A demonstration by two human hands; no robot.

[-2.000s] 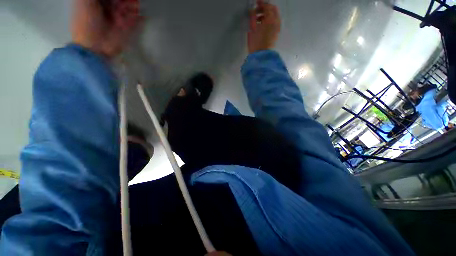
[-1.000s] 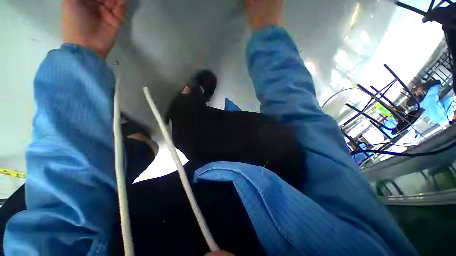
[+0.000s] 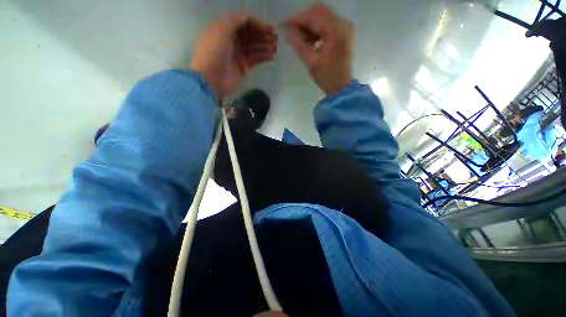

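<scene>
My left hand is at the top centre, blurred, with its fingers curled towards my right hand. My right hand faces it across a small gap, its thumb and fingers close together. A small bright spot shows at my right fingers; I cannot tell what it is. Whether either hand holds anything thin is too blurred to tell. Two long white cords hang down my front. Their far ends come together just below my left wrist. Blue striped sleeves cover both forearms.
Pale grey floor lies beyond my hands. A dark shoe and my black-clad legs are below. Yellow marking tape is at the far left. Black stool frames, a person's blue sleeve and a bench edge are at the right.
My left hand has moved right, from the upper left to near my right hand. My right hand has come lower into view. The cords' upper ends have come together.
</scene>
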